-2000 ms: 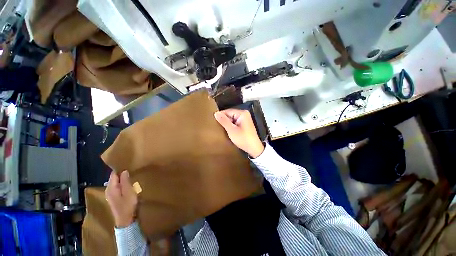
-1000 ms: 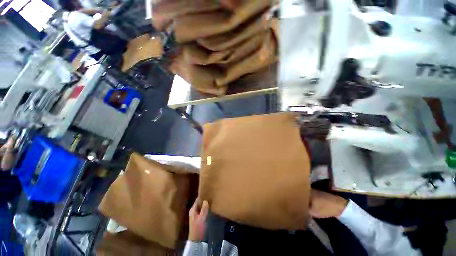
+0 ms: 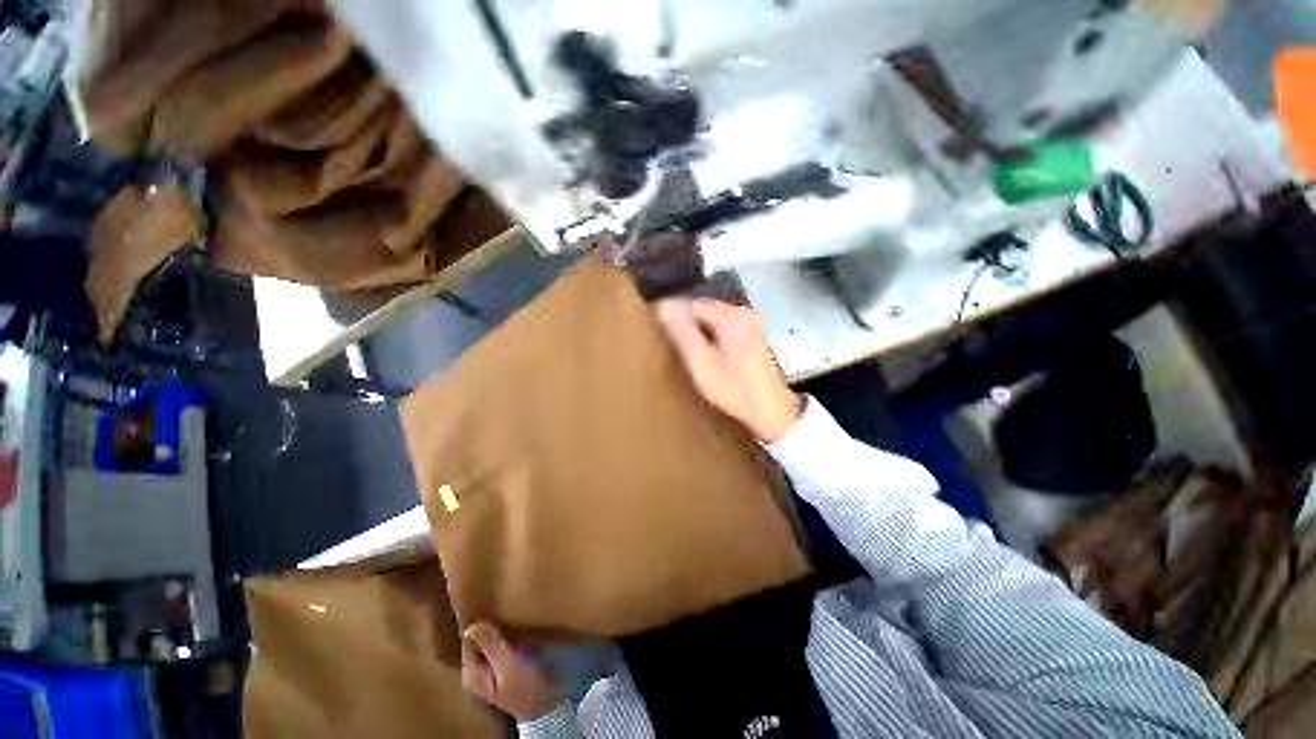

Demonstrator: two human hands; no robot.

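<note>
A tan-brown bag panel (image 3: 599, 462) with a small yellow label (image 3: 449, 498) lies over my lap. Its top corner is at the presser foot area (image 3: 628, 238) of the white sewing machine (image 3: 808, 108). My right hand (image 3: 726, 361) grips the panel's right edge just below the machine's arm; the fingers are blurred. My left hand (image 3: 498, 668) is at the panel's lower left corner with the fingers curled on its edge.
Brown pieces (image 3: 339, 635) lie on a low white stand at lower left. A large brown pile (image 3: 318, 159) is at upper left. A green spool (image 3: 1042, 171) and teal scissors (image 3: 1108, 214) lie on the machine table (image 3: 924, 296). Blue bins are at far left; more brown pieces are at lower right.
The view has swung back toward the machine. My right hand has moved up the panel's right edge to near the machine's arm. My left hand stays at the lower left edge.
</note>
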